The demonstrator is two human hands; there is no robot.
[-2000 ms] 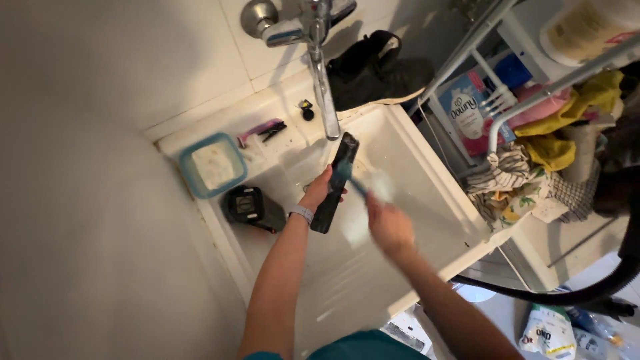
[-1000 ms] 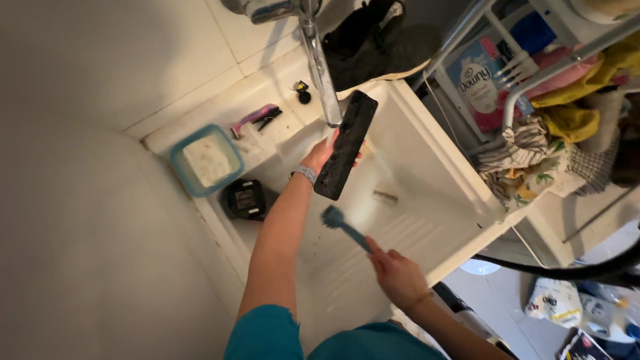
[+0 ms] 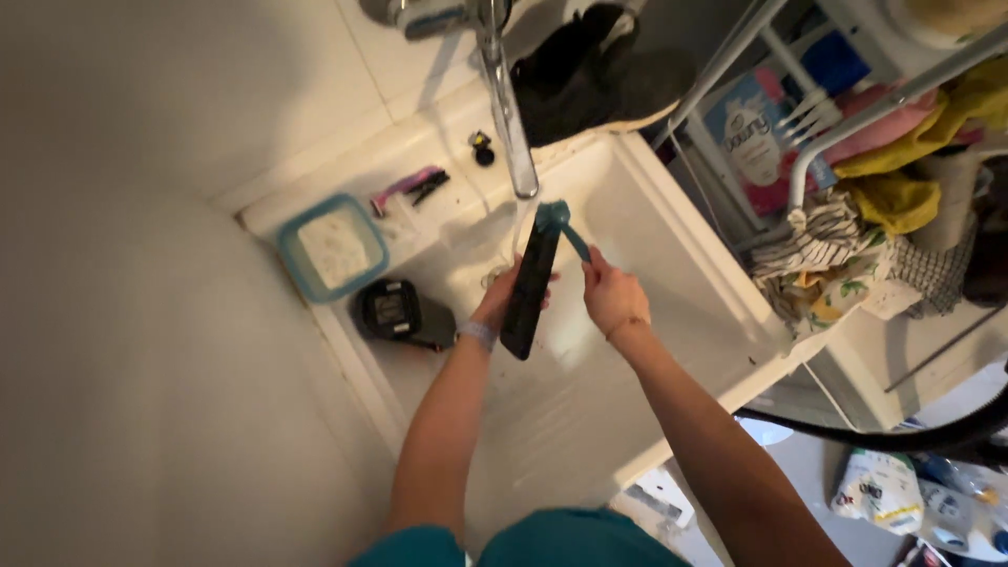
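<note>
My left hand [image 3: 504,299] grips a long, flat black plastic part [image 3: 530,291] from beneath, holding it tilted over the white utility sink [image 3: 701,315]. A teal-handled scrub brush [image 3: 579,240] is in my right hand [image 3: 617,298], its bristle head touching the upper end of the black part. Just above that end is the spout of the chrome faucet [image 3: 516,150], with a thin stream of water falling beside the part. A dark bin-like container [image 3: 402,311] lies in the sink's left corner.
On the sink's back ledge are a teal-rimmed tub [image 3: 335,248] of whitish contents, a pink razor [image 3: 405,189] and a small black item [image 3: 482,150]. A black shoe [image 3: 598,79] stands behind the faucet. Right of the sink, a metal rack [image 3: 803,161] holds cloths; a black hose [image 3: 882,441] curves below.
My right hand has brought the brush up from low in the sink to the upper end of the black part. The part, broad side showing a second ago, is now turned more edge-on.
</note>
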